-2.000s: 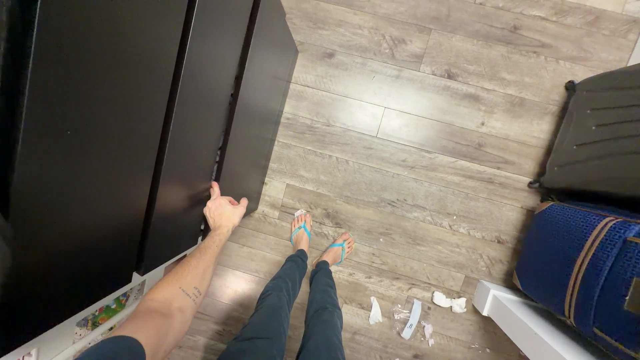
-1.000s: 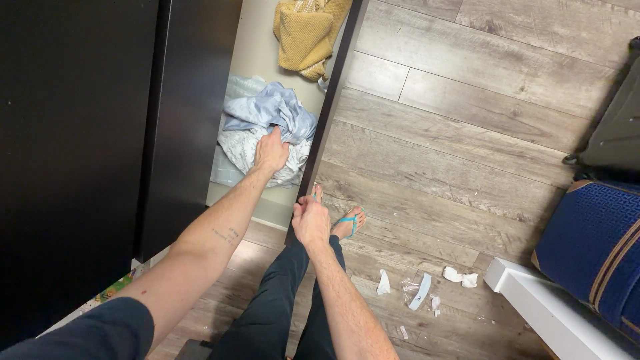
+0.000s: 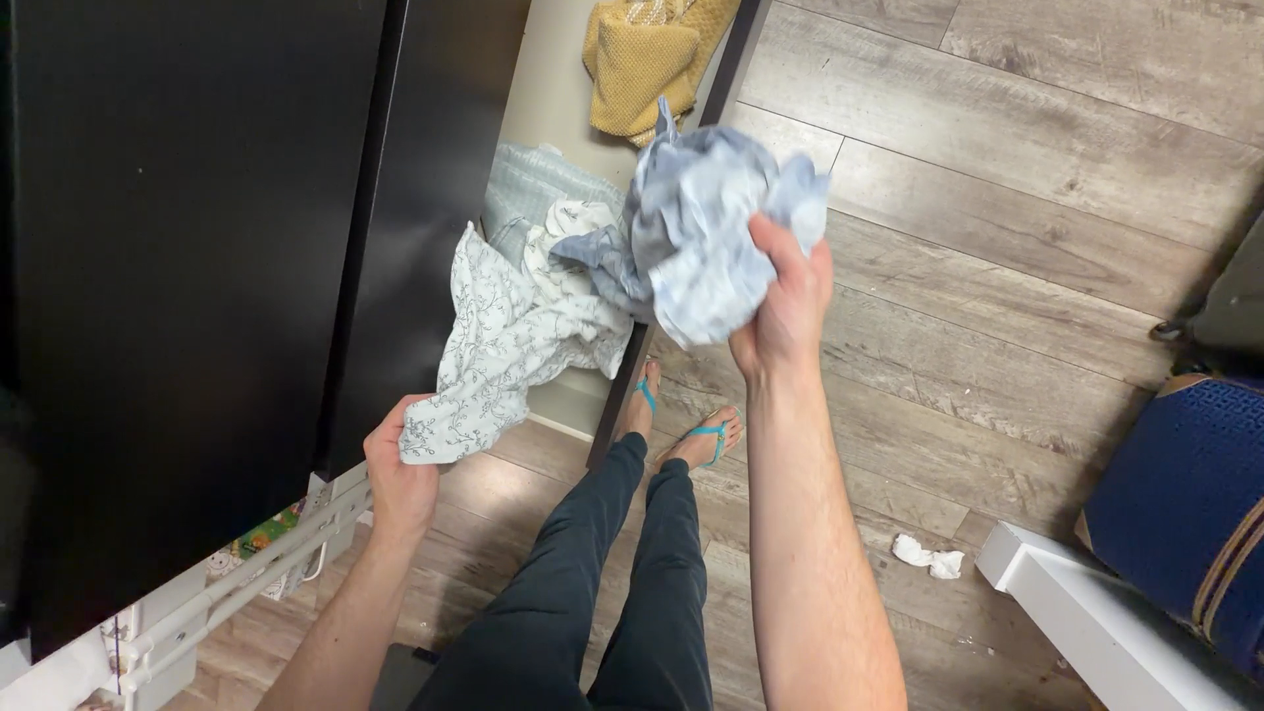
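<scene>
My left hand (image 3: 403, 472) grips one end of a white cloth with a dark twig print (image 3: 494, 346), which stretches up and right into the pulled-out drawer (image 3: 565, 400). In my right hand (image 3: 793, 296) is a crumpled light-blue cloth (image 3: 706, 217), held over the drawer's front edge. A tail of bluish cloth hangs from it onto the printed one. Behind them in the drawer lies a folded pale grey-green cloth (image 3: 538, 188). Farther up in the drawer rests a mustard-yellow knitted textile (image 3: 642, 74).
Black drawer fronts (image 3: 197, 247) fill the left side. My feet in turquoise flip-flops (image 3: 708, 434) stand beside the drawer. On the wood-look floor lies a crumpled white scrap (image 3: 928, 558). A white post (image 3: 1096, 612), a blue woven bag (image 3: 1175, 504) and a dark case (image 3: 1234, 296) are at the right.
The drawer was shut two seconds ago and is now pulled out. My right hand has left the drawer's edge and lifted the light-blue cloth; my left hand now pulls the printed cloth leftward.
</scene>
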